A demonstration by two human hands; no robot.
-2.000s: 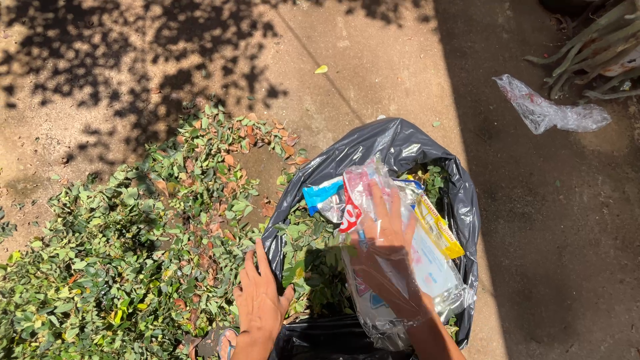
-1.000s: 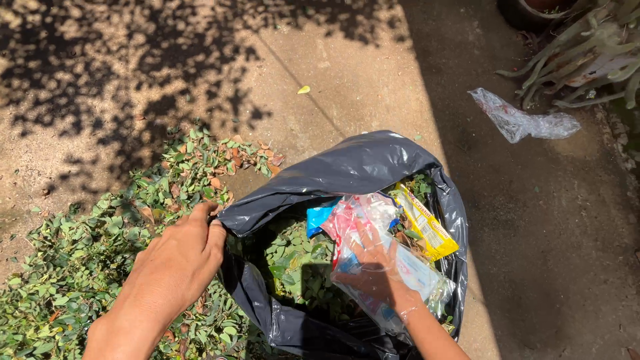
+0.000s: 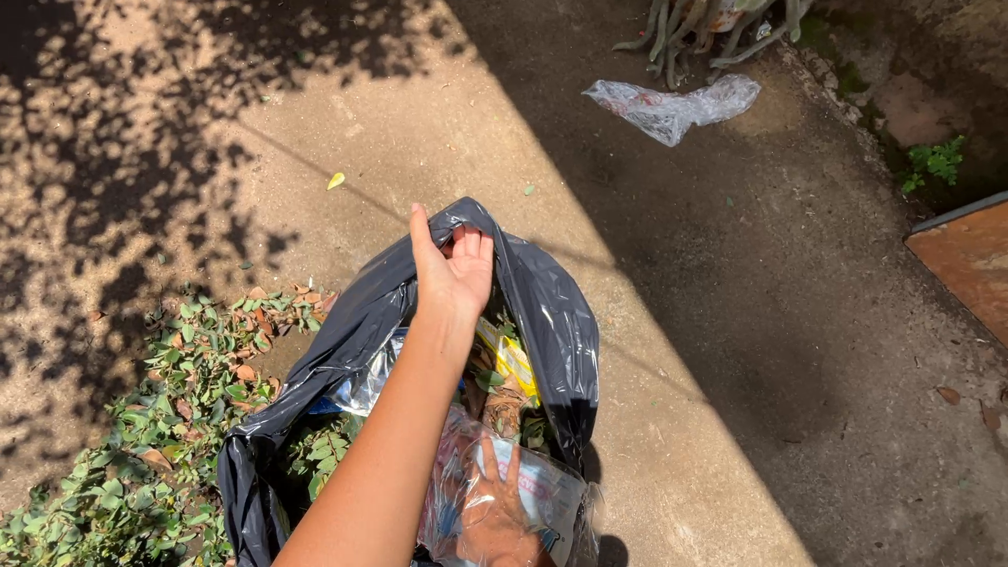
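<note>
A black plastic garbage bag (image 3: 551, 331) stands with its mouth open, holding leaves and plastic packaging. My left hand (image 3: 455, 272) is at the bag's far rim, fingers under the edge inside and thumb raised outside. Lower in the bag, my right hand (image 3: 498, 500) is spread on clear plastic packaging (image 3: 539, 488) with a pale printed panel; part of the clear film lies over the hand. A yellow wrapper (image 3: 510, 358) rests along the inner right side. A silver and blue wrapper (image 3: 370, 378) lies at the left, partly hidden by my left forearm.
Cut green and brown leaves (image 3: 157, 449) are heaped on the ground left of the bag. A crumpled clear plastic bag (image 3: 677, 106) lies in the shade near thick grey roots (image 3: 677, 35). A brown board-like object (image 3: 969, 256) is at the right edge.
My left hand has moved from the bag's left side to its far rim. My right hand remains on the clear packaging, now lower in the view. The far rim stands more raised.
</note>
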